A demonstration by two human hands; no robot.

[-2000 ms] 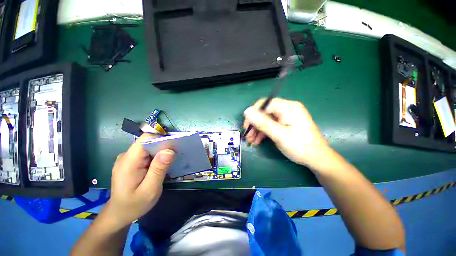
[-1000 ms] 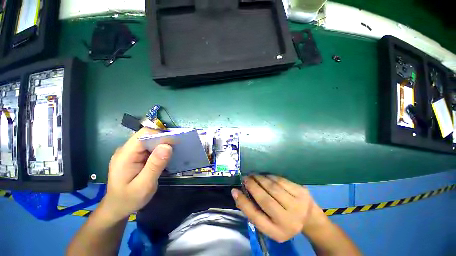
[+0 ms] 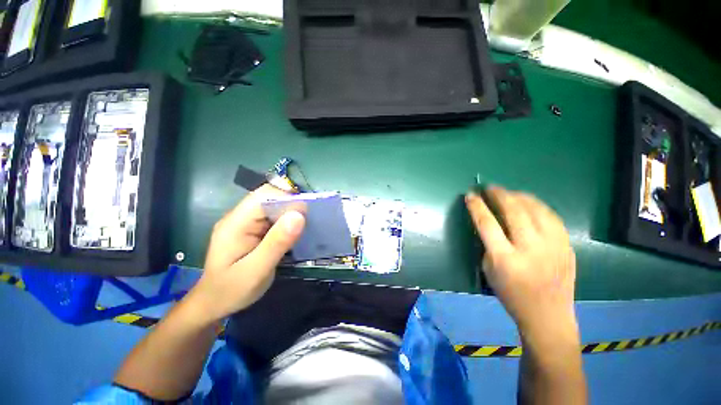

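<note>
My left hand (image 3: 247,257) pinches a flat grey battery (image 3: 324,229) between thumb and fingers, tilted over the left part of an open phone frame (image 3: 381,237). The frame lies on the green mat near its front edge. Its right end shows a pale board. A small blue tab with a thin wire (image 3: 282,167) and a black tab (image 3: 251,177) stick out beyond the upper left. My right hand (image 3: 526,257) is on the mat right of the frame, apart from it, with its fingertips on a thin dark tool (image 3: 479,270). The tool is mostly hidden and blurred.
A large black foam tray (image 3: 395,111) stands at top centre. Foam trays with frames (image 3: 164,174) and batteries (image 3: 118,47) are at left. A parts tray (image 3: 628,182) is at right. A dark tangled pile (image 3: 223,57), a black plate (image 3: 512,91) and a tiny part (image 3: 556,110) lie behind.
My right hand with the thin tool has moved from the frame's lower right corner up and right onto the mat. The whole view has shifted. My left hand still holds the battery.
</note>
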